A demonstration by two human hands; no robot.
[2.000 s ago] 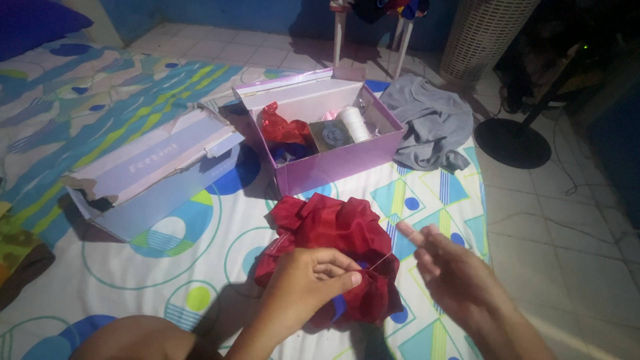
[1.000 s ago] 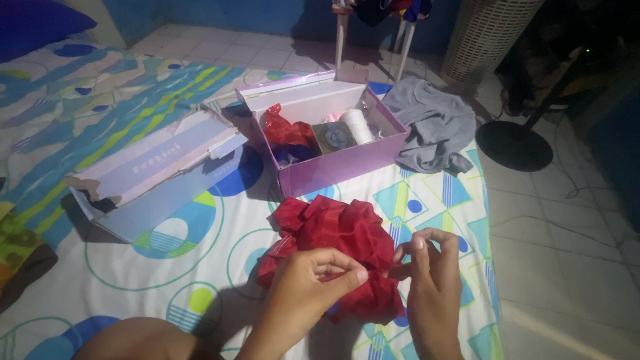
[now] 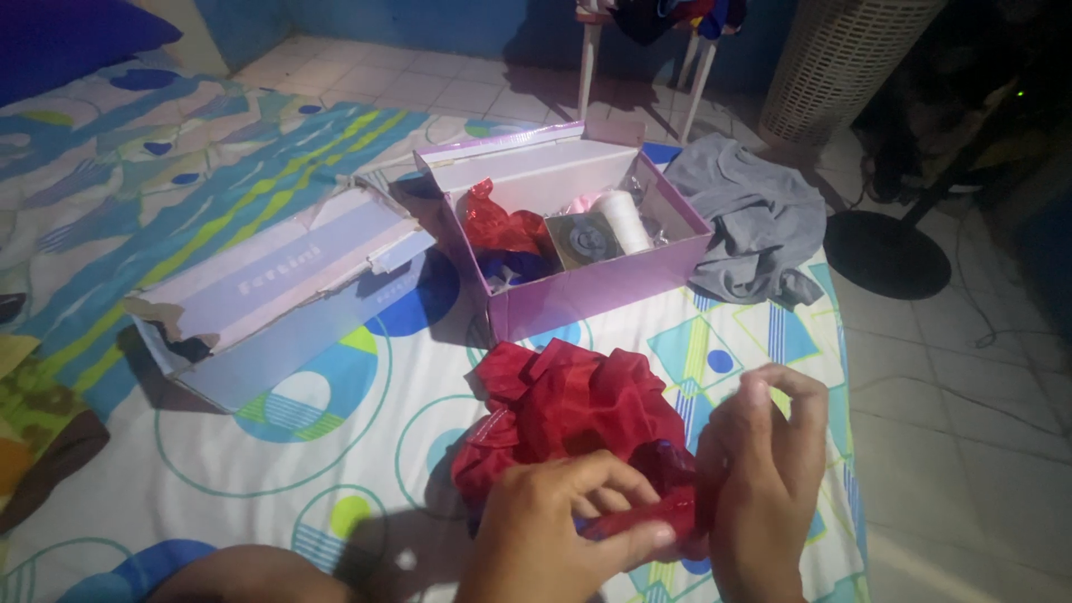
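Observation:
A bunched red cloth (image 3: 578,394) with a bit of blue lies on the patterned bedsheet. My left hand (image 3: 569,519) grips a fold of it between thumb and fingers at the near edge. At the cloth's right side is my right hand (image 3: 762,477), thumb and index finger raised and brought together, its other fingers curled by the cloth. Whether a needle or thread is between those fingertips is too small to tell. Beyond the cloth stands an open purple box (image 3: 599,289) with a white thread spool (image 3: 621,219), a red wrapper (image 3: 498,222) and a small square card (image 3: 584,239).
A torn pale blue box (image 3: 285,285) sits at the left. Grey cloth (image 3: 745,218) lies right of the purple box, near the bed's edge. On the tiled floor are a black round stand base (image 3: 888,255), a wicker basket (image 3: 837,67) and a stool (image 3: 589,75).
Two seconds ago a thin thread ran from my left fingers toward my right hand; it is not visible now. My right hand has come in beside the cloth, and my left hand now grips a fold.

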